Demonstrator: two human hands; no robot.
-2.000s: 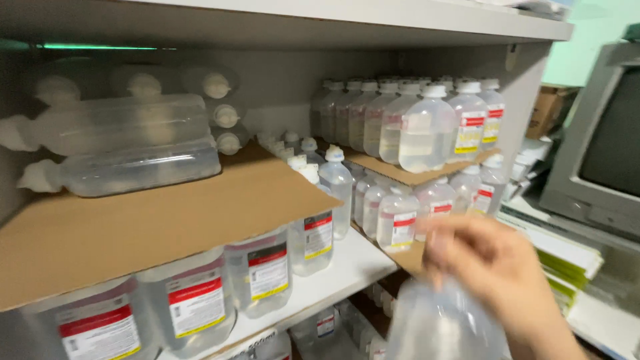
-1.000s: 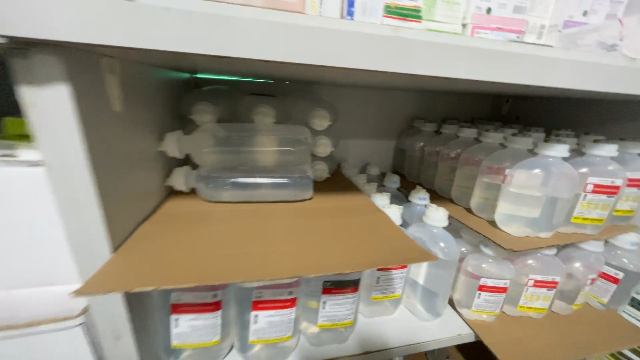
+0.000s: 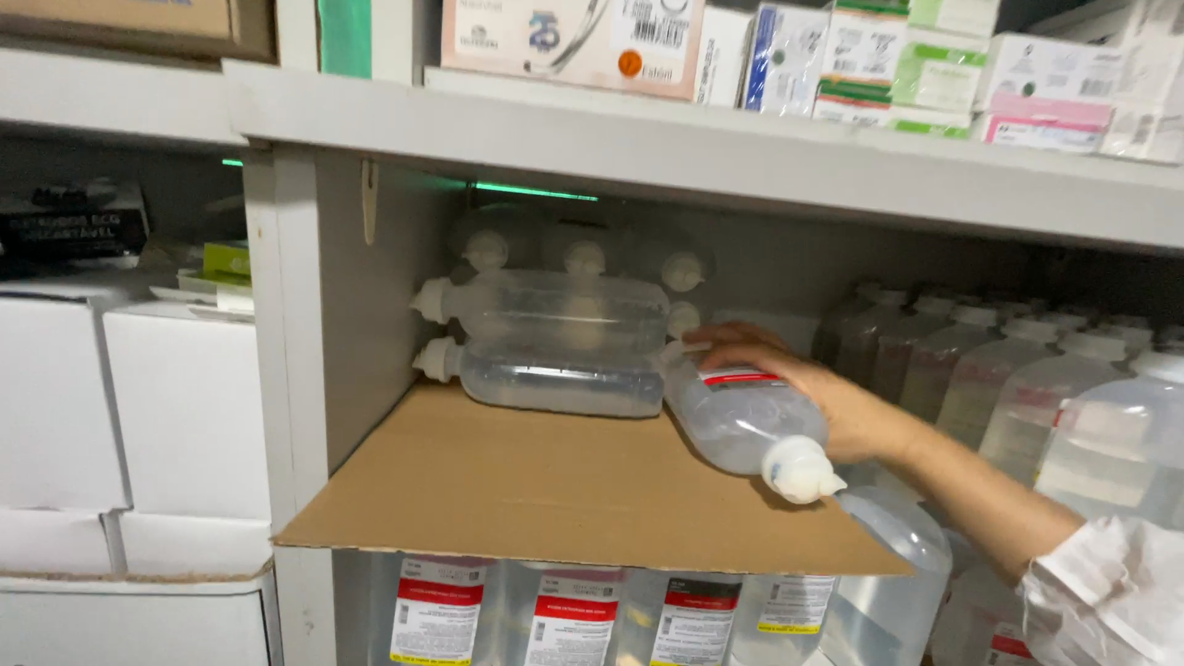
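Observation:
My right hand (image 3: pixel 795 384) is closed around a clear plastic fluid bottle (image 3: pixel 740 416) with a red-striped label. The bottle lies on its side at the right part of a cardboard sheet (image 3: pixel 573 481), its white cap toward me. Left of it, two clear bottles (image 3: pixel 564 375) lie stacked on their sides, caps to the left; the bottle in my hand is close to their bases. More bottles lie behind, with only their caps (image 3: pixel 585 259) plain. Upright labelled bottles (image 3: pixel 573 615) stand under the sheet. My left hand is out of view.
Rows of upright bottles (image 3: pixel 1008 379) stand on the right. A shelf edge (image 3: pixel 647 153) runs above, holding medical supply boxes (image 3: pixel 1045 92). The shelf's side panel (image 3: pixel 301 370) bounds the left, with white boxes (image 3: pixel 185 398) beyond it.
My right hand, out of view one second ago, is now over the cardboard sheet with a bottle in it. The view has swung left since two seconds ago.

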